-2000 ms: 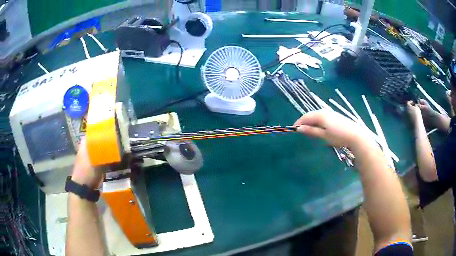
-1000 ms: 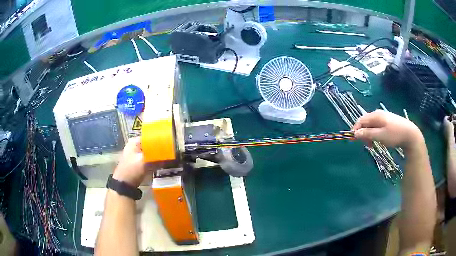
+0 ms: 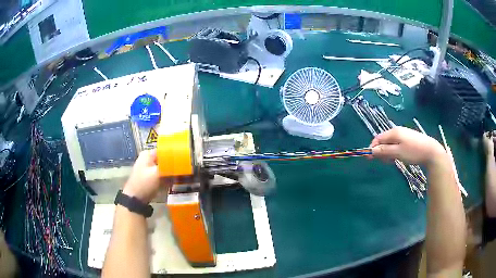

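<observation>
A thin wire bundle [image 3: 310, 156] with blue, red, yellow, black and white strands runs level out of the taping machine [image 3: 130, 87]. My right hand [image 3: 400, 145] pinches its right end between thumb and fingers. My left hand [image 3: 146, 176] is at the left side of the orange guard [image 3: 175, 155]; its fingertips are partly hidden there, and I cannot see what they hold. The bundle passes into the gap between the upper guard and the lower orange block [image 3: 191, 228]. The grey-white tape roll [image 3: 258, 178] sits just below the bundle and looks blurred.
A white desk fan [image 3: 311, 98] stands behind the bundle. Finished harnesses [image 3: 380, 122] lie beyond and under my right hand. A loose wire pile [image 3: 46, 201] lies left of the machine. The base plate [image 3: 264, 233] has a rectangular cutout. Another person's arm [image 3: 491, 184] shows at the right edge.
The camera view has shifted, moving the machine rightward in the picture since the first frame. My right hand is now slightly closer to the machine than one second ago, still pinching the bundle. The visible strand colours differ.
</observation>
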